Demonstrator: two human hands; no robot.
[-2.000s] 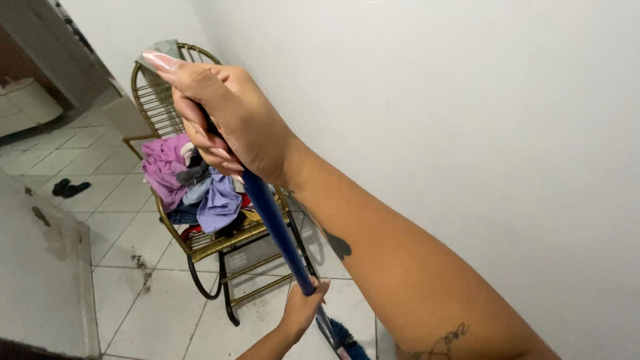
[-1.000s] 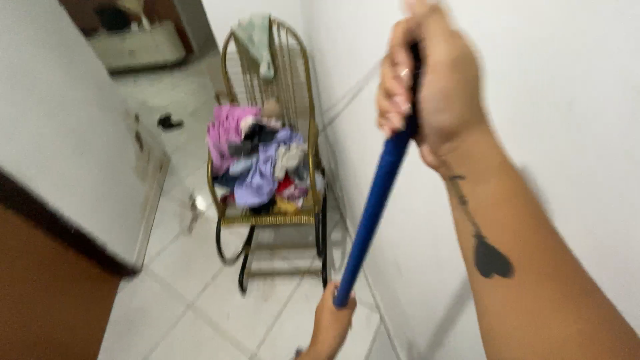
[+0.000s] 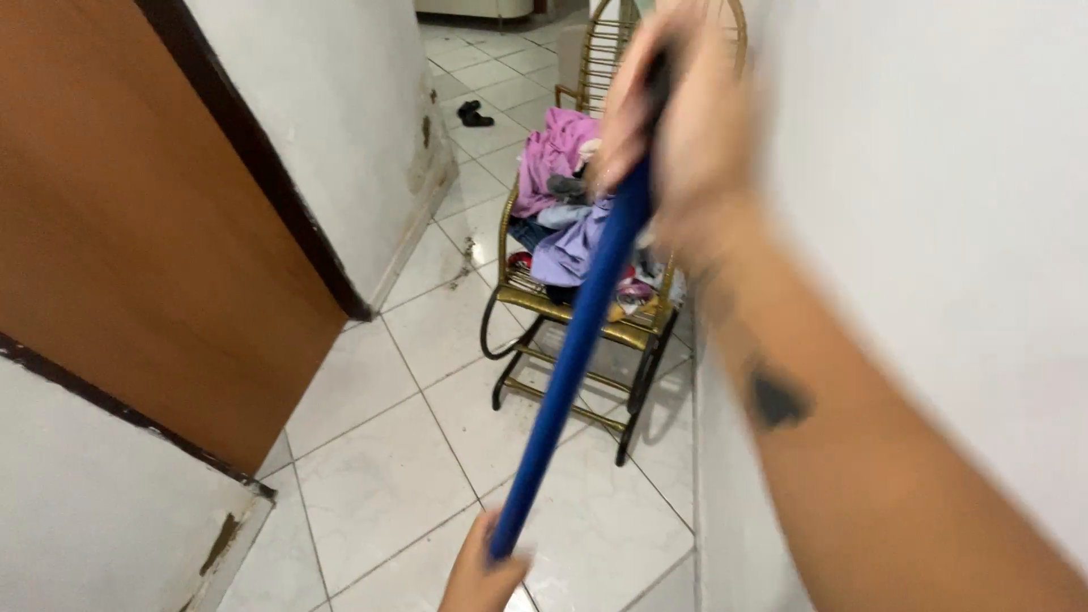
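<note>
A blue broom handle (image 3: 568,374) slants from the upper middle down to the lower middle of the view. Near its dark top end, my right hand (image 3: 680,127) is wrapped around it, blurred. Lower down, my left hand (image 3: 489,565) grips the handle at the bottom edge of the view. The broom's head is out of view. Behind the handle, a pile of clothes (image 3: 557,161), pink, lilac and dark, lies on the seat of a rocking chair (image 3: 531,299) with a metal frame.
White floor tiles (image 3: 374,459) bear bits of dirt near the chair. A brown wooden door (image 3: 153,229) in a dark frame stands on the left. A white wall (image 3: 918,170) runs close along the right. Black footwear (image 3: 474,114) lies on the floor farther back.
The view has swung, with more of the door showing at left. The handle stays in both hands. The broom's blue bristles, seen at the bottom two seconds ago, are out of view.
</note>
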